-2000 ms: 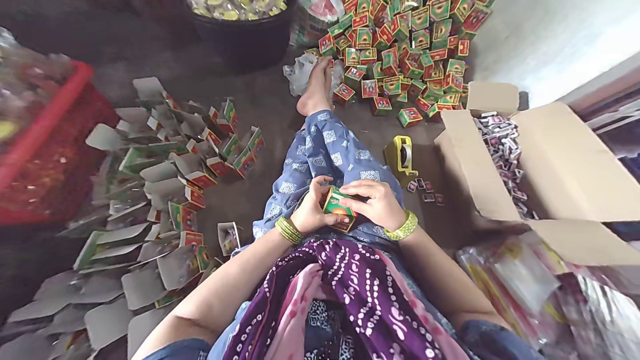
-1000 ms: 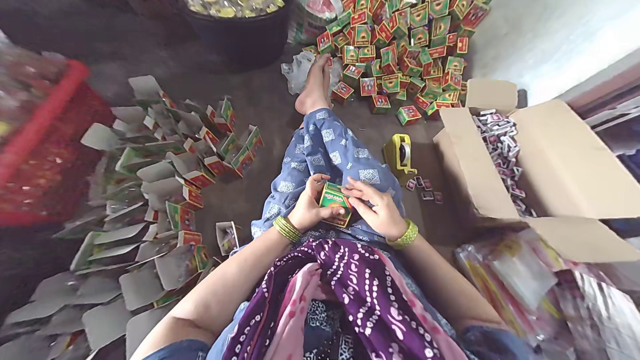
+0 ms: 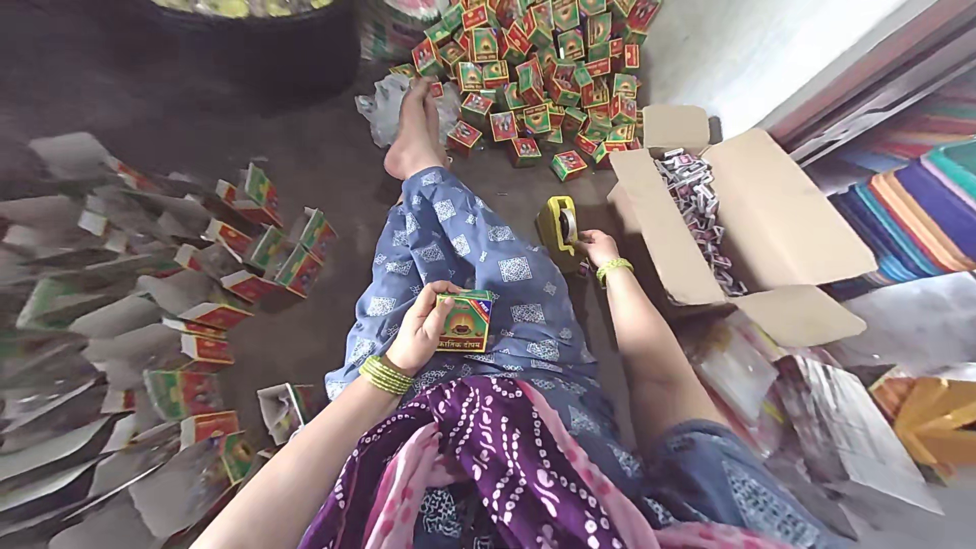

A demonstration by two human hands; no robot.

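My left hand (image 3: 422,326) holds a small green and red printed carton (image 3: 463,324) upright over my lap, thumb on its front. The carton's top looks closed. My right hand (image 3: 599,248) reaches out to the right, its fingertips at the near side of a yellow tape dispenser (image 3: 557,223) with a roll of tape, which stands on the floor beside my leg. Whether the fingers grip tape there is too small to tell. Small dark packets (image 3: 584,268) lie just below the dispenser, partly hidden by my hand.
Many similar cartons (image 3: 536,119) are heaped beyond my foot. Open-flapped cartons (image 3: 252,286) stand in rows at left. A cardboard box (image 3: 778,206) of small packets is at right, with plastic packaging (image 3: 736,366) below it. A dark tub (image 3: 259,46) stands at the upper left.
My right hand has left the carton and moved right to the tape dispenser. My left hand still holds the carton. The view has shifted to the right.
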